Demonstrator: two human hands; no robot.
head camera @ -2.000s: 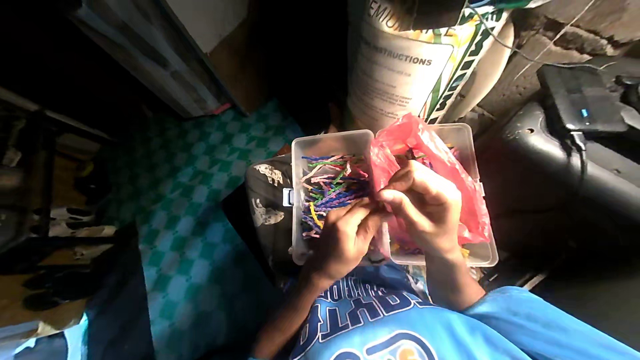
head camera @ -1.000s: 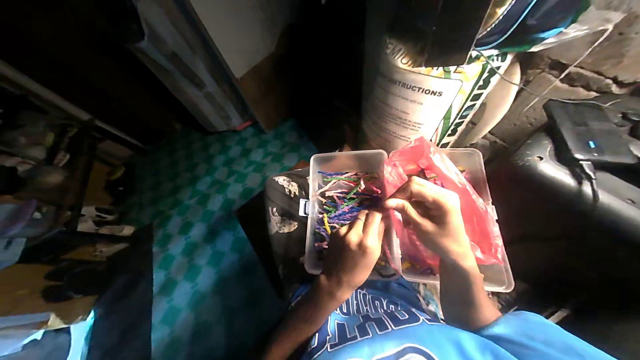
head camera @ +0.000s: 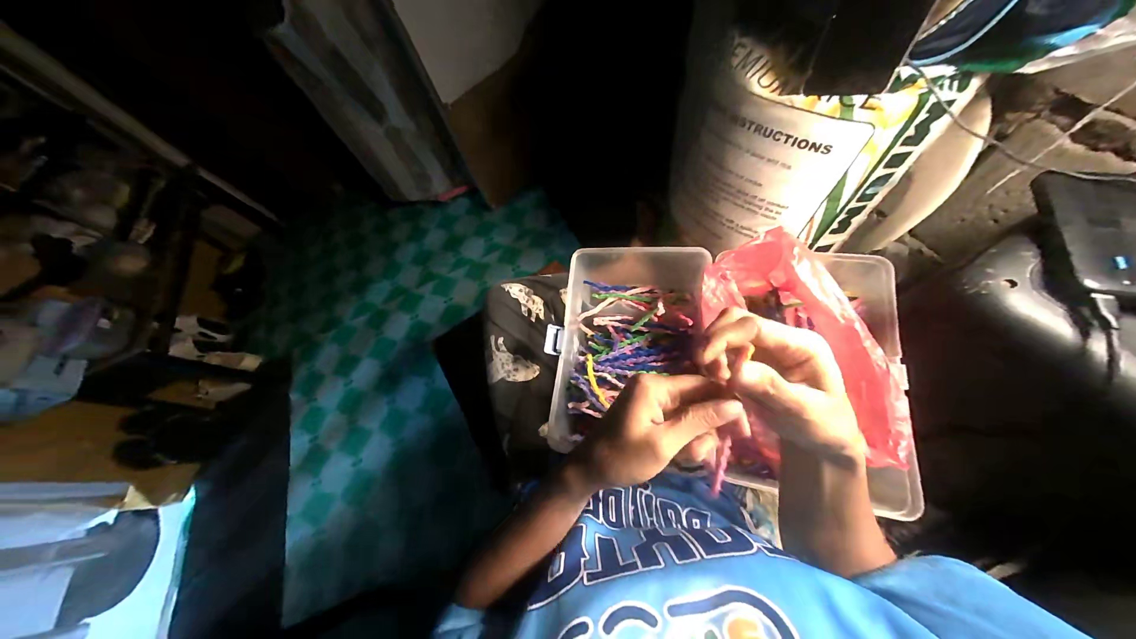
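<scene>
An open clear plastic case [head camera: 895, 311] lies across my lap. Many short twisted colored strands [head camera: 635, 342] fill its left half, and a red plastic bag [head camera: 852, 355] lies over its right half. My left hand [head camera: 643, 426] and my right hand [head camera: 785, 377] meet fingertip to fingertip above the middle of the case. Between them is a pink twisted strand [head camera: 721, 461], its end hanging below my left fingertips. A small yellow-orange bit shows at my right fingertips. The fingers hide part of the strand.
Beyond the case stands a large printed sack [head camera: 763, 169]. Dark patterned fabric [head camera: 515, 355] lies left of the case. At the right, a black device with a cable [head camera: 1087, 231] rests on a dark rounded surface. Green checkered flooring [head camera: 382, 355] spreads at the left; shelves with shoes stand beyond it.
A pink strand now hangs from my fingertips, where none was plain before. My left hand has come up against my right hand's fingertips.
</scene>
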